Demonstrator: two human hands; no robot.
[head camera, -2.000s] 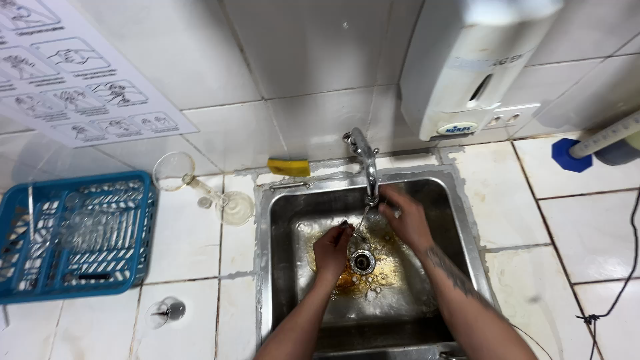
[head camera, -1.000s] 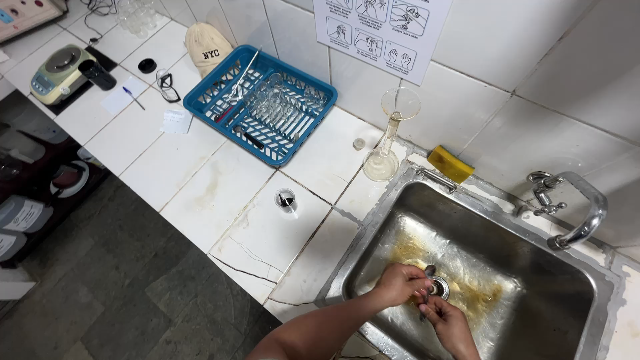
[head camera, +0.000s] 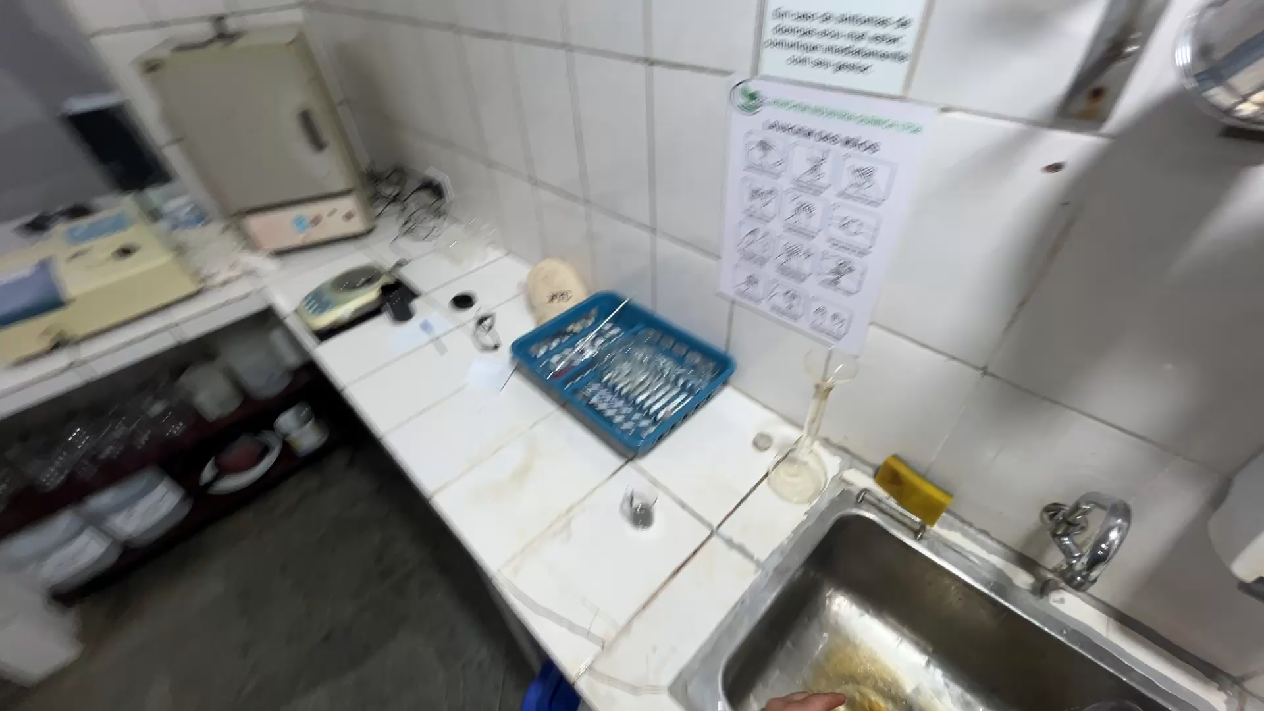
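Observation:
Part of one hand (head camera: 805, 701) shows at the bottom edge of the view, low over the steel sink (head camera: 918, 583); which hand it is, and what it holds, cannot be told. The other hand is out of view. Yellowish liquid or staining lies on the sink floor beside the visible fingers. A chrome faucet (head camera: 1091, 543) stands behind the sink, and a yellow sponge (head camera: 913, 491) leans at its back left corner. Left of the sink stands a glass flask with a funnel-like top (head camera: 800, 474). A small glass vessel (head camera: 640, 510) is on the tiled counter.
A blue plastic basket (head camera: 637, 439) with glassware and thin tools sits against the wall, beside a beige cap (head camera: 556, 288). Farther left are a balance (head camera: 341, 296), an oven-like cabinet (head camera: 257, 128) and a beige instrument (head camera: 99, 276). Shelves below hold containers (head camera: 138, 499).
The view has swung far to the left and up. Both hands were over the sink drain a second ago; now only some fingers show at the bottom edge.

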